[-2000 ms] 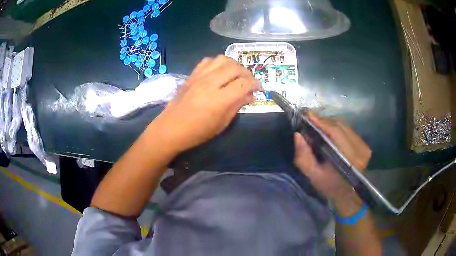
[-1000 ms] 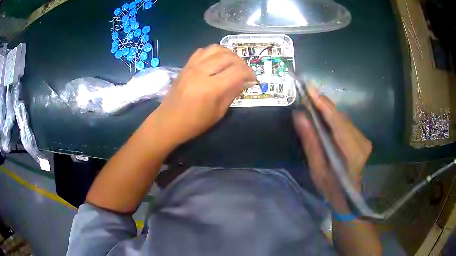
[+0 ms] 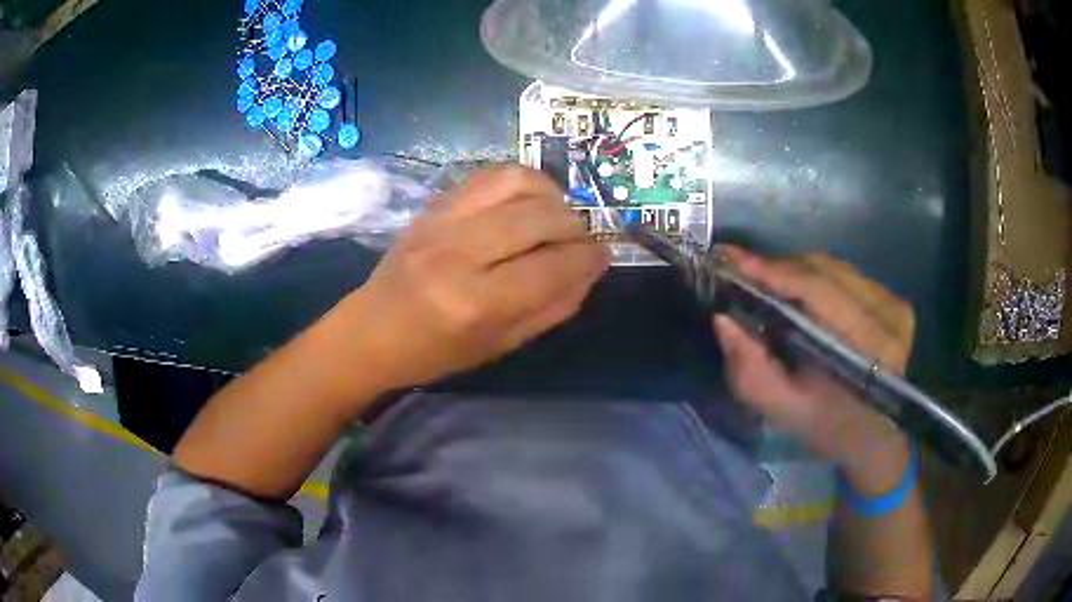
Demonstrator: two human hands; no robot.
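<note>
An open white housing [image 3: 703,176] lies on the mat with a green circuit board [image 3: 658,188], small wires and metal contacts inside. My right hand [image 3: 823,335] grips a dark soldering iron [image 3: 876,379]; its tip is inside the housing near a small blue part [image 3: 632,218]. My left hand [image 3: 500,265] is at the housing's lower left, thumb and fingers pinched together. A thin pale strand [image 3: 602,194] shows at its fingertips, hard to make out. My left hand hides the housing's lower left corner. A bagged white cord [image 3: 282,218] lies left of the housing.
A clear plastic hood [image 3: 682,53] stands just above the housing. Loose blue discs [image 3: 288,88] lie at upper left. White bagged cords [image 3: 35,259] are at the left bench edge. A cardboard tray [image 3: 987,176] holding a silvery heap [image 3: 1023,308] is at right.
The iron's tip swung away to the housing's right side, then came back down to the blue part. My left hand has moved slightly lower. The hood now overlaps the housing's top edge in view.
</note>
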